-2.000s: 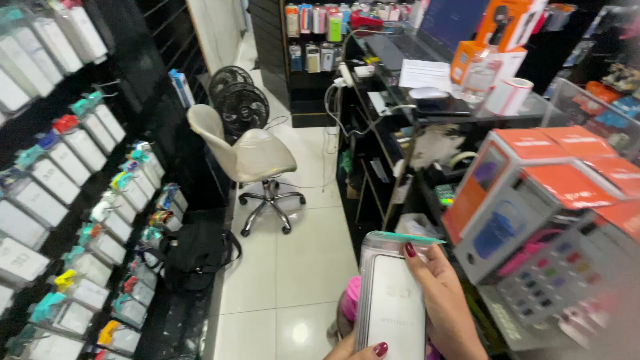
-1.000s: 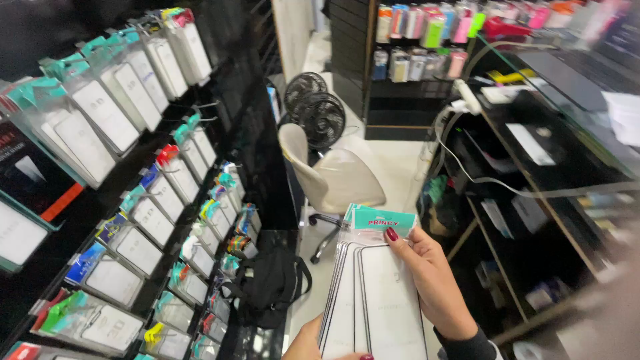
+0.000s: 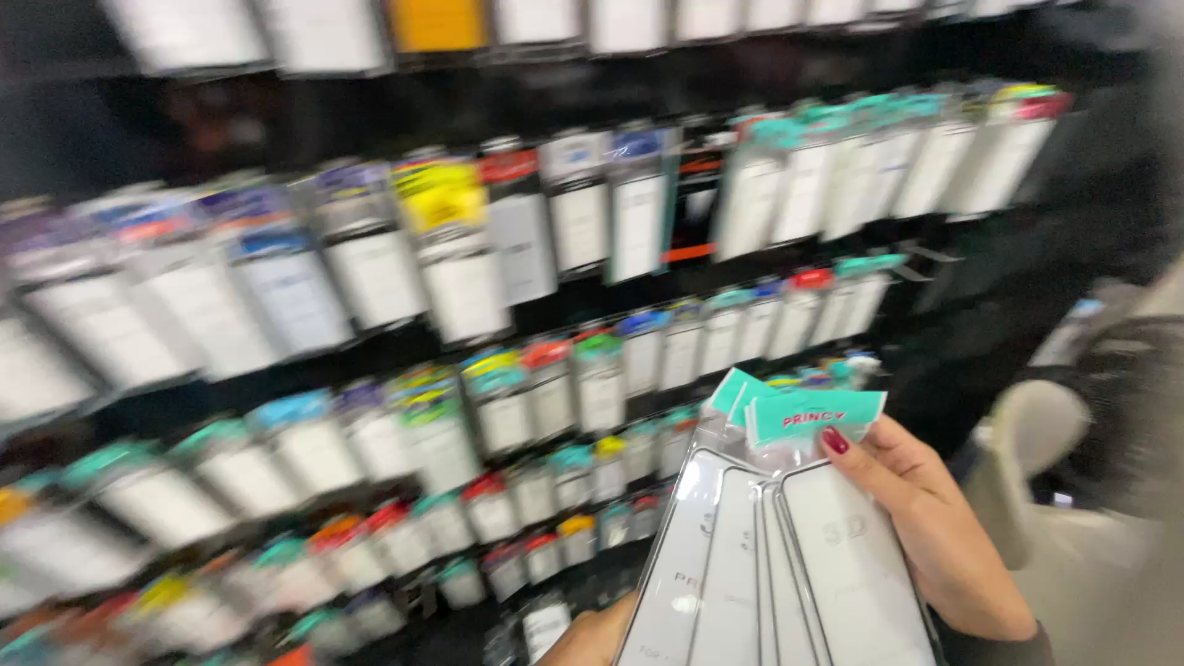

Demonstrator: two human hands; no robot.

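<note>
Several phone screen protectors in clear packets [image 3: 842, 555] with teal header cards are fanned out low in the head view. My right hand [image 3: 943, 527] grips the front packet near its top right, the thumb with dark red nail polish over the edge of the header. At the lower left of the fan my left hand [image 3: 592, 638] holds the packets; most of that hand is cut off by the frame edge. Behind them, rows of similar hanging packets [image 3: 583, 227] cover a black display wall, blurred by motion.
A beige chair [image 3: 1004, 462] stands at the right, with a dark, blurred fan [image 3: 1133, 407] beside it. Bare metal display hooks [image 3: 925, 254] stick out from the wall right of the hanging packets.
The view has swung left to face the display wall. The held packets, stacked closely two seconds ago, are now fanned apart in my hands.
</note>
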